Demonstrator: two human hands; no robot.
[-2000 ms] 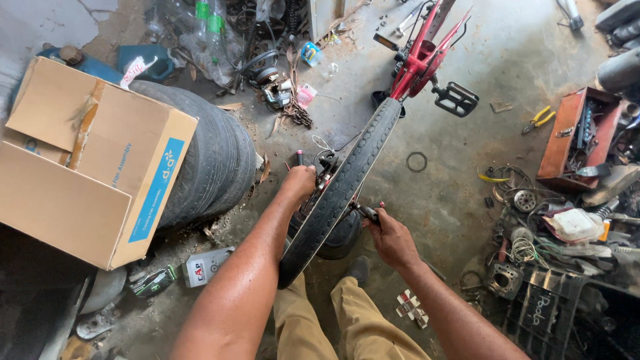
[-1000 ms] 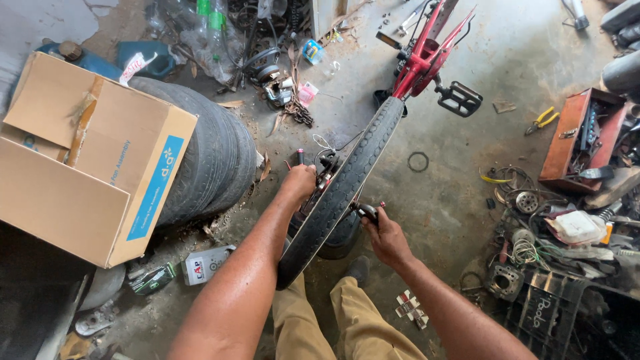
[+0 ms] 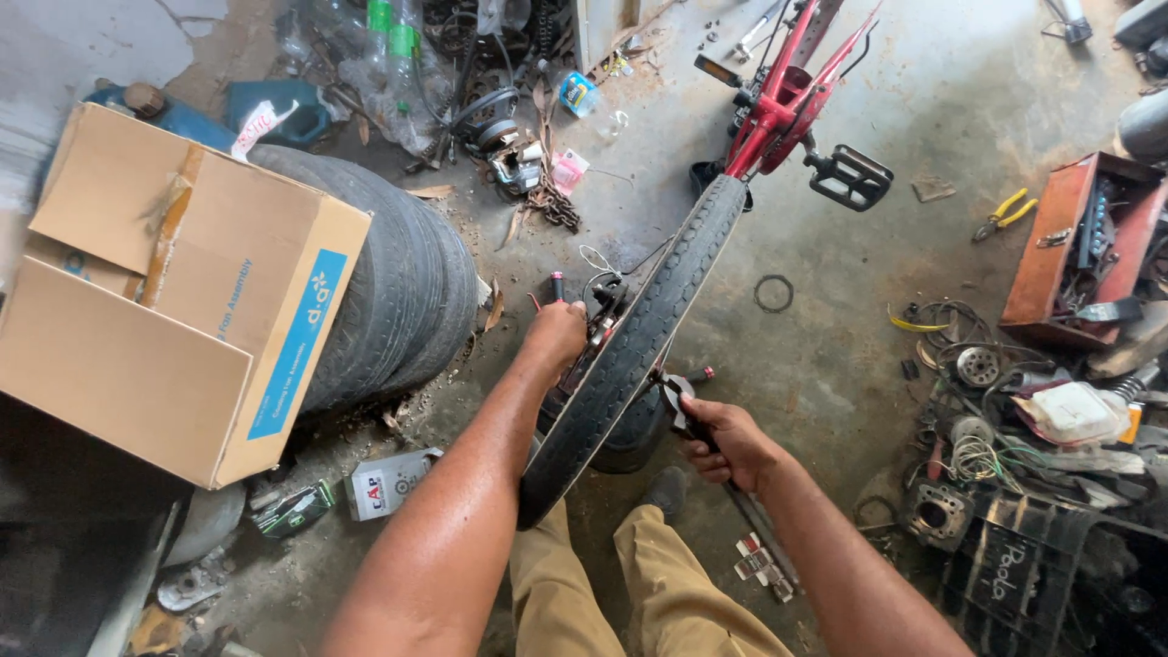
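A bicycle's black tyre (image 3: 639, 338) slants between my hands, its red frame (image 3: 776, 119) and a black pedal (image 3: 850, 178) beyond it. My right hand (image 3: 730, 443) is closed around the dark handles of a plier-like tool (image 3: 677, 401), whose jaws are at the wheel's hub area on the right. On the other side, my left hand (image 3: 558, 336) is at the metal parts (image 3: 607, 319) left of the wheel; its fingers are partly hidden, so its grip is unclear. A red-and-black handlebar grip (image 3: 557, 286) sticks up just past it.
Stacked worn tyres (image 3: 392, 274) and a cardboard box (image 3: 182, 292) stand at left. An orange toolbox (image 3: 1049, 246), yellow-handled pliers (image 3: 1004, 215) and heaped engine parts (image 3: 940, 516) lie at right. A black rubber ring (image 3: 774, 294) rests on the concrete floor.
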